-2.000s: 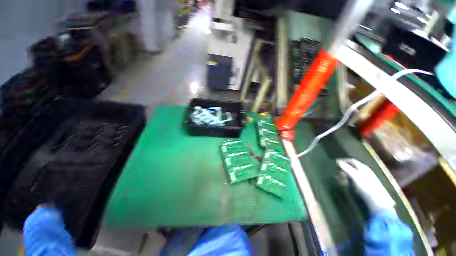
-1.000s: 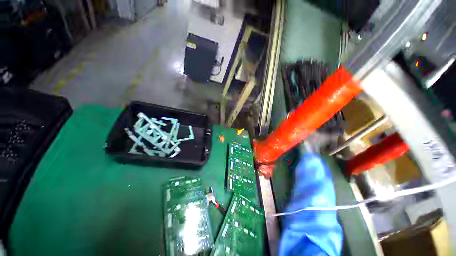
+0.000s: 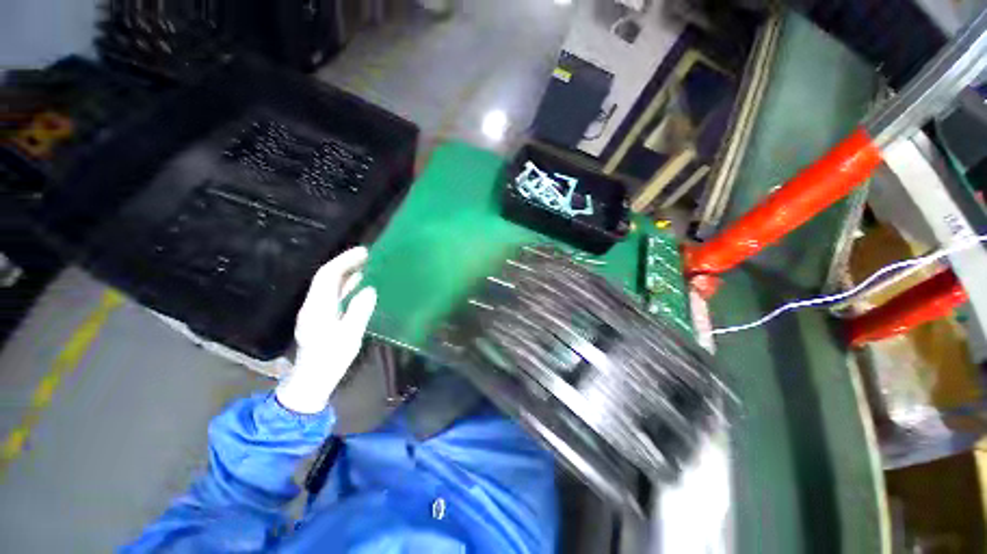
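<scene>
A black carrier pallet [image 3: 590, 373], strongly motion-blurred, is tilted over the right part of the green mat [image 3: 438, 233] and the conveyor's near edge. My left hand [image 3: 333, 325], in a white glove, is raised at the mat's left front edge with fingers apart and empty, not touching the pallet. My right hand cannot be made out; a bright white blur below the pallet's right end may be the glove or the conveyor rail. A green circuit board [image 3: 663, 271] lies at the mat's right edge. The pallet hides the area where other boards lay.
A large black tote [image 3: 373, 162] with black lattice parts stands left of the mat. A small black box [image 3: 574, 225] of pale strips sits on the far edge. Right are a red-orange wrapped post [image 3: 785, 206], a white cable [image 3: 801, 314] and the green conveyor [image 3: 785, 433].
The black pallet has come from the conveyor to over the mat. The view has swung left. My left hand has come into view; my right arm, earlier reaching over the conveyor, no longer shows clearly.
</scene>
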